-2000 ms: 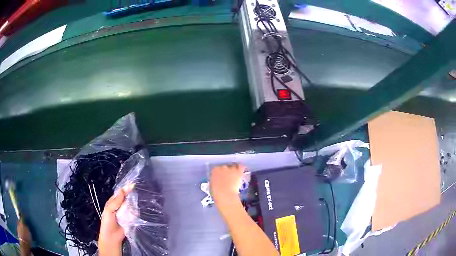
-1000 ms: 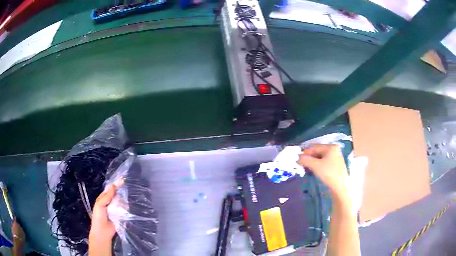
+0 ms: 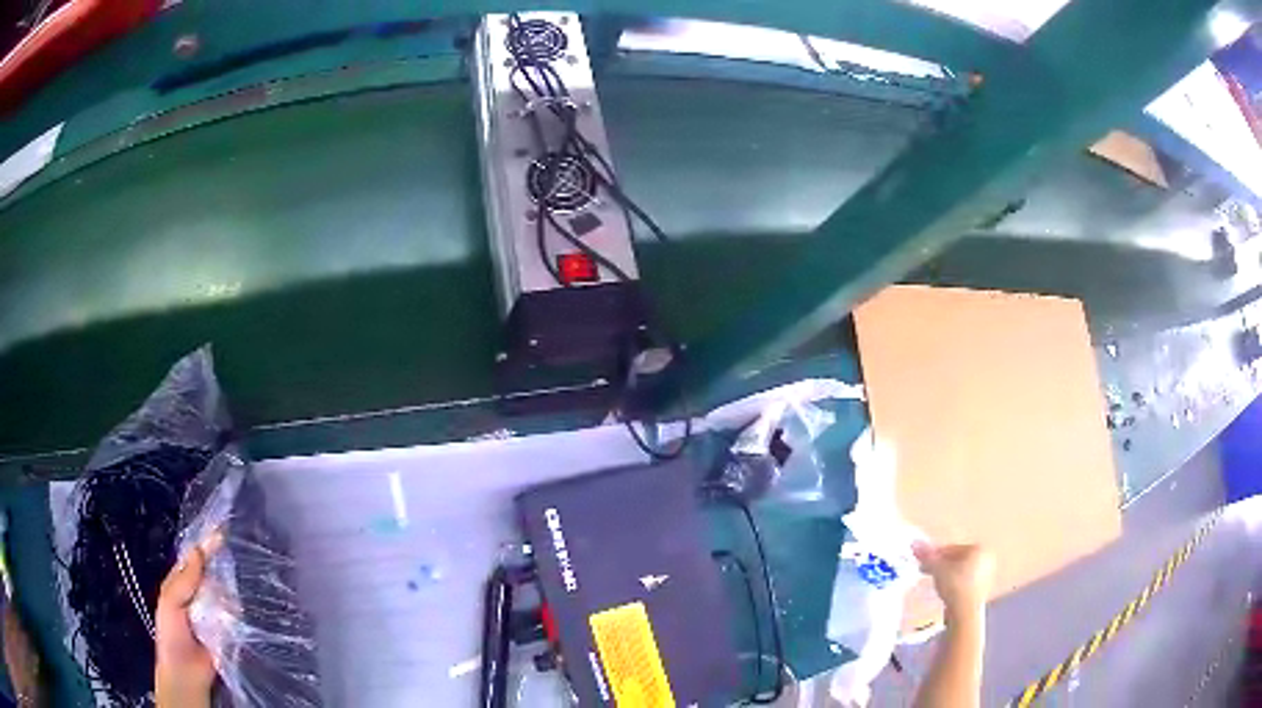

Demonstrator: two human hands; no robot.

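Note:
My left hand (image 3: pixel 187 622) holds the edge of a large clear plastic bag (image 3: pixel 263 609) around a heap of tangled black cords (image 3: pixel 125 539). My right hand (image 3: pixel 958 574) pinches a crumpled white cloth (image 3: pixel 879 560) with blue marks, over the lower left edge of the cardboard sheet (image 3: pixel 990 429). Between the hands lies a black control unit (image 3: pixel 644 560) with white lettering and a yellow label, partly on a white sheet (image 3: pixel 374 553). Its lower end is cut off by the frame.
A silver fan-cooled unit (image 3: pixel 561 152) with a red switch and black cords stands behind. A small clear bag (image 3: pixel 789 450) with a dark item lies right of the control unit. A green beam (image 3: pixel 886 208) crosses diagonally. Yellow-black tape (image 3: pixel 1121 609) marks the floor. Another person's hand shows at the left edge.
My right hand has moved right with the white cloth, from over the control unit to the cardboard. My left hand still holds the bag. The whole view has shifted, so things appear further left.

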